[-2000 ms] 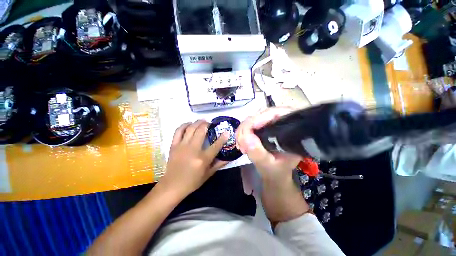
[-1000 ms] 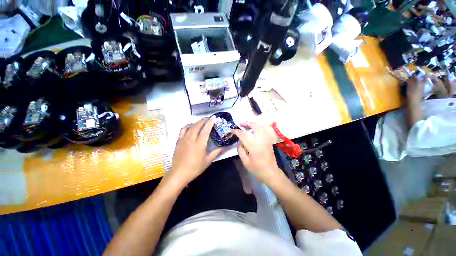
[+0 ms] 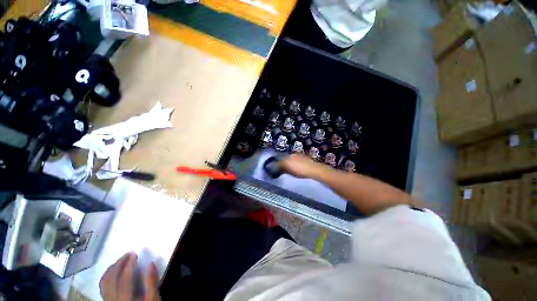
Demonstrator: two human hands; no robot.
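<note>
My right hand [image 3: 294, 166] reaches over the black parts tray [image 3: 385, 117]. Its fingertips are closed on a small dark round part [image 3: 272, 167] above a pale sheet [image 3: 306, 188] at the tray's near edge. Rows of small silvery pieces [image 3: 304, 129] lie beyond it in the tray. My left hand [image 3: 131, 277] is blurred and cut off by the bottom edge, over the white paper [image 3: 138, 220] beside the screw feeder [image 3: 44, 235]. Whether it holds anything cannot be told.
A red-handled tool [image 3: 206, 172] lies at the bench edge. A dark thin-handled tool [image 3: 138, 176] and crumpled white tissue [image 3: 126, 132] are near the feeder. Black housings [image 3: 97, 79] crowd the left. Cartons [image 3: 465, 88] stand right. Another person's pale sleeve [image 3: 347, 20] shows at top.
The view has swung right. My right hand has left the black housing and moved over to the tray. The housing and the electric screwdriver no longer show clearly.
</note>
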